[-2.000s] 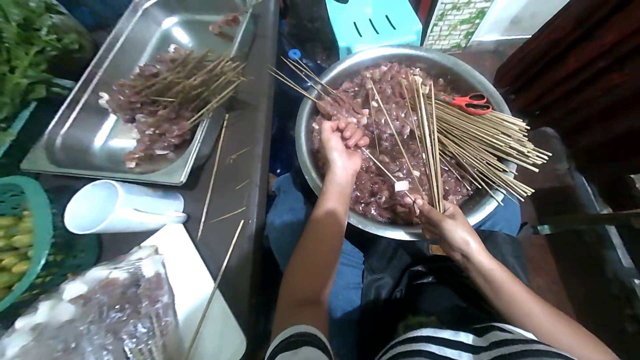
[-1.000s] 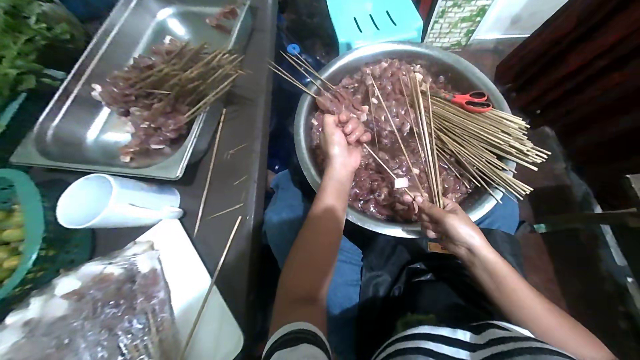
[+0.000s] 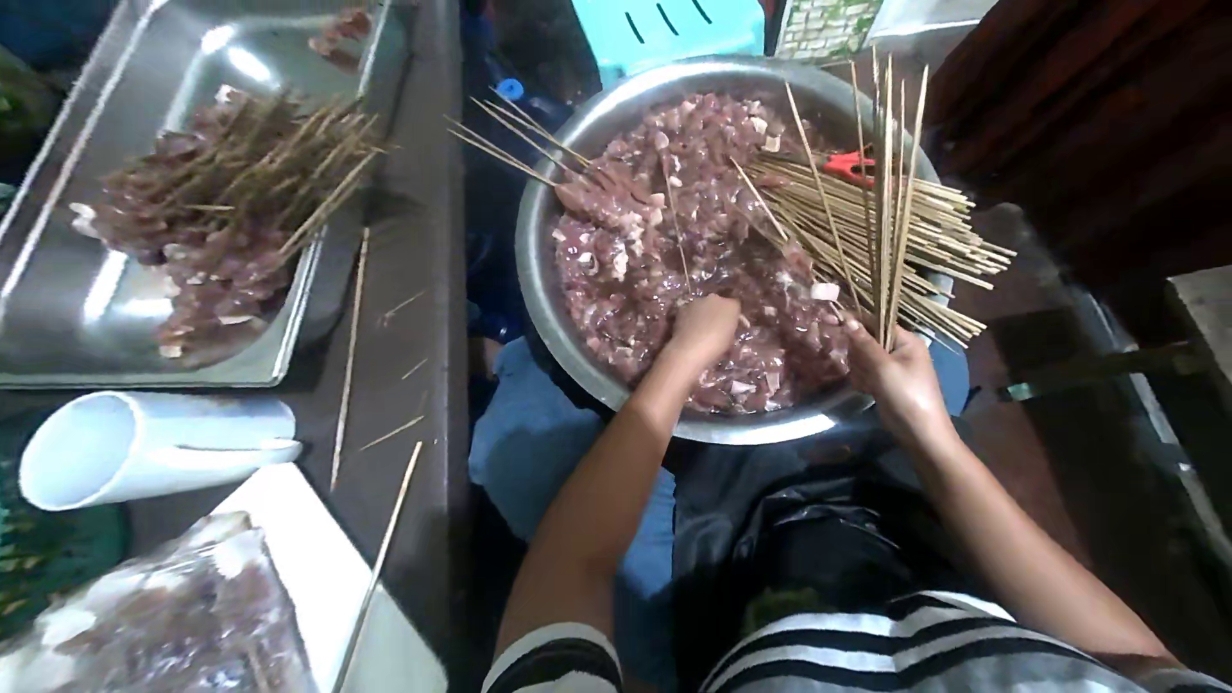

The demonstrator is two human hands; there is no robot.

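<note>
Raw meat pieces [image 3: 626, 318] fill a large round metal basin [image 3: 568, 361] over my lap. My left hand [image 3: 707, 327] has its fingers down in the meat near the basin's lower middle; what they touch is hidden. At the right rim my right hand [image 3: 895, 371] grips several upright bamboo skewers [image 3: 887, 212], and a skewer with a white piece on it reaches left from its fingers. Meat-loaded skewers [image 3: 606, 192] lie at the basin's upper left. A thick bundle of bare skewers [image 3: 914, 241] rests over the right side, beside red-handled scissors [image 3: 852, 166].
On the dark table to my left, a metal tray [image 3: 144, 371] holds a pile of loaded skewers [image 3: 241, 192]. Nearer are a white plastic mug [image 3: 144, 448] on its side, a white board [image 3: 385, 616], a plastic bag of meat [image 3: 183, 616] and loose skewers [image 3: 351, 356]. A turquoise plastic stool [image 3: 674, 34] stands behind the basin.
My left hand has moved right and down, from the basin's left side into the meat at lower middle. My right hand still holds the skewers at the right rim. The view has shifted somewhat.
</note>
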